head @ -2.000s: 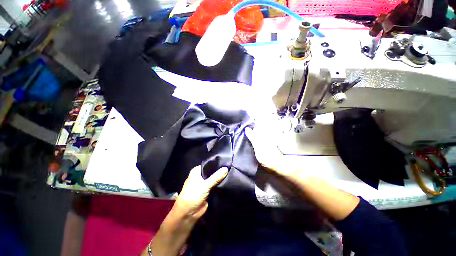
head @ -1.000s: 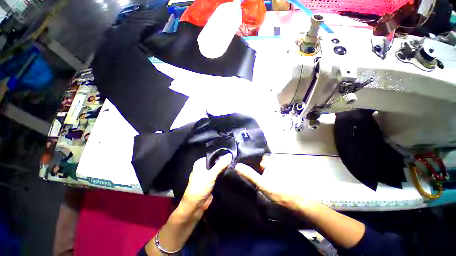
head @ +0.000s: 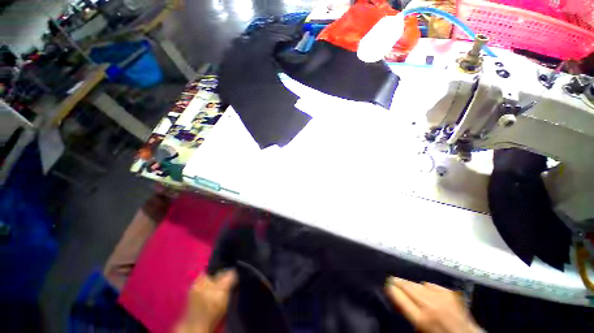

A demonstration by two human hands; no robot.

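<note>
A black fabric piece hangs bunched below the table's front edge, blurred, between my two hands. My left hand is at the bottom left, blurred, with its fingers closed on the fabric's left part. My right hand is at the bottom right, its fingers curled on the dark fabric's right part. More black cut panels lie at the table's back left. Another black panel with a notched end lies under the arm of the white sewing machine.
The white table has a ruler-marked front edge. A lit lamp head, a red plastic bag and a pink basket are behind. A magenta cloth lies below left. Orange-yellow loops are at far right.
My hands have moved the black piece off the tabletop, down towards me, and are farther apart. The view has swung left, so the machine shows farther right. The other panels stay on the table.
</note>
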